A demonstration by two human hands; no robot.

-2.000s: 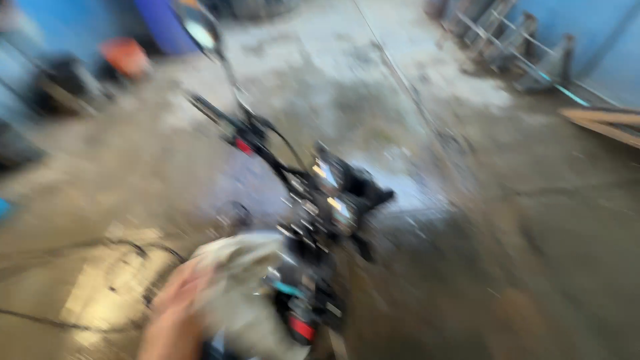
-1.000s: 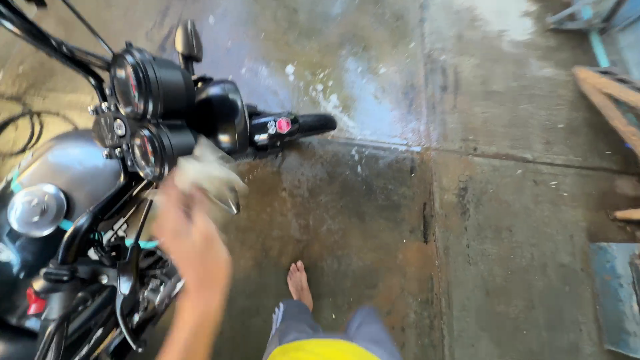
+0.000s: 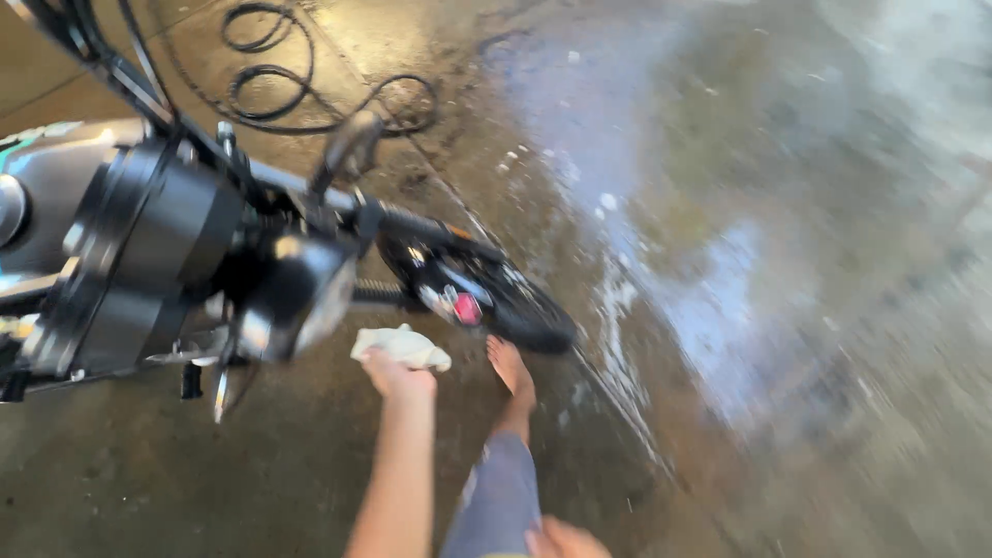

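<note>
My left hand grips a whitish cloth, just below the front fork of a black motorcycle. The headlight, blurred, is up and to the left of the hand, with the round instrument housings behind it. The front wheel's tyre rests on the floor to the right of the cloth, and its fender bears a red round mark. My right hand shows only partly at the bottom edge, beside my leg; its fingers are not clear.
A black hose or cable lies in loops on the wet concrete floor beyond the motorcycle. My bare foot stands close to the front tyre. Foam streaks mark the floor to the right. The fuel tank is at the left edge.
My left hand, with the cloth, has moved from beside the instruments and headlight to below the fork. My right hand has come into view at the bottom. The view has shifted a lot.
</note>
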